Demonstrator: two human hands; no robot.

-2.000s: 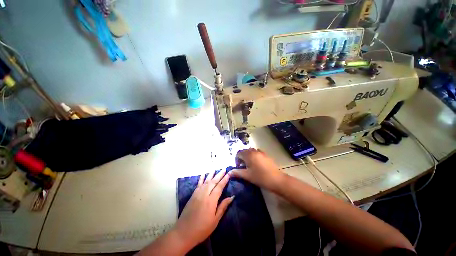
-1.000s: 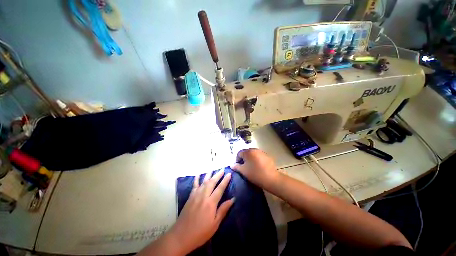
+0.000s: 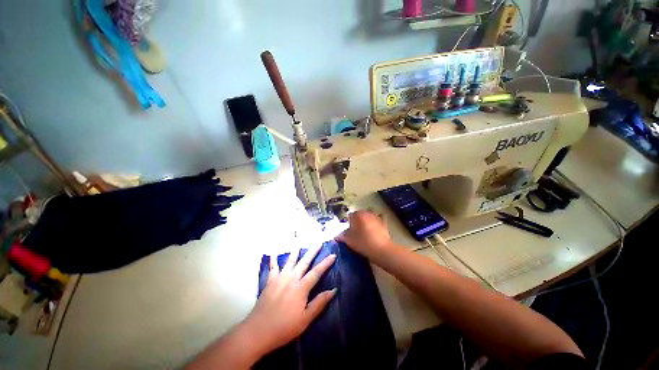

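A navy fabric panel lies in front of the sewing machine and hangs toward me over the table's front edge. My left hand lies flat on it with fingers spread. My right hand is at the panel's top right edge, close beside the presser foot, with its fingers bent onto the fabric. A white piece shows at the needle, blurred by glare. The turquoise lamp lights this spot; the needle itself is lost in glare.
A stack of dark cut pieces lies at left, beside a red thread cone. A lit phone with a white cable lies under the machine arm. Snips and black-handled scissors lie at right. A wooden-handled tool stands on the machine head.
The camera view has shifted slightly. My left hand's fingers are spread a little wider, and the panel's top left edge looks more uneven. My right hand remains beside the presser foot.
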